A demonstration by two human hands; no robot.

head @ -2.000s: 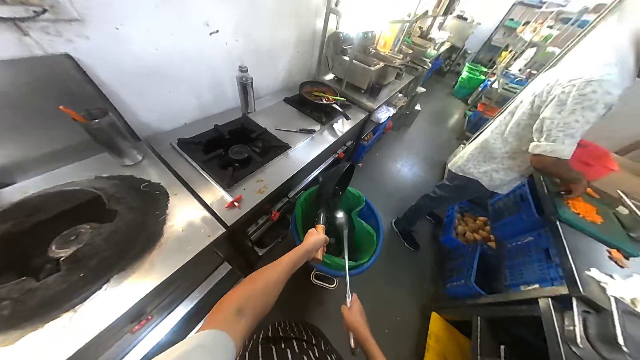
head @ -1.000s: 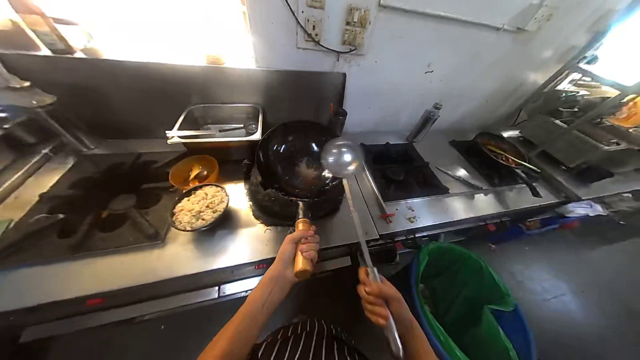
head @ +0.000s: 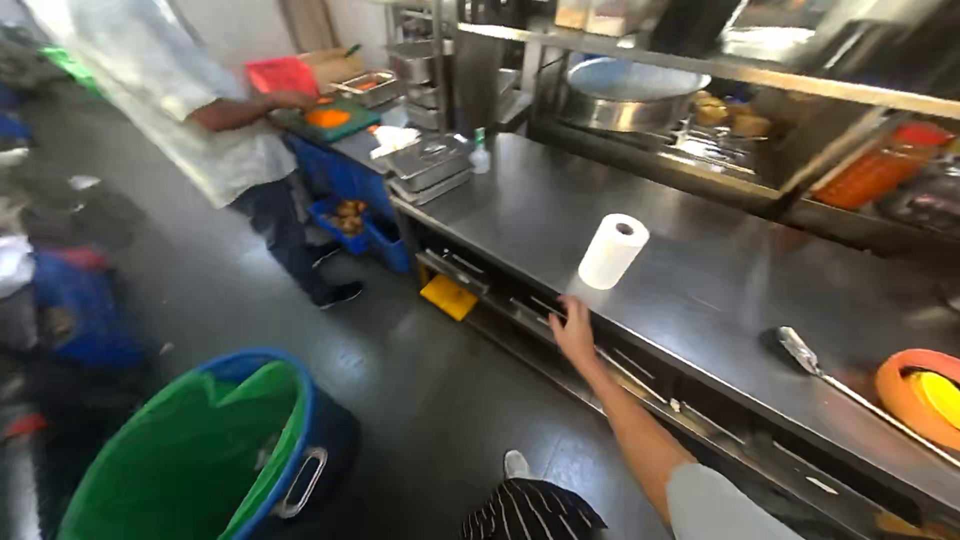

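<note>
My right hand is held out with its fingers apart and nothing in it, close to the front edge of the steel counter. Just beyond the fingertips, a white paper towel roll stands upright on the counter; hand and roll appear apart. A long-handled metal utensil lies on the counter to the right, beside an orange bowl with something yellow in it. My left hand is out of view.
A blue bin with a green liner stands at lower left. A co-worker handles food at a green cutting board. A lidded steel pan and small bottle sit on the counter below a shelf.
The view has swung from the stove to the steel counter. My right hand no longer holds the ladle and now reaches out. My left hand, earlier on the wok handle, has left the view.
</note>
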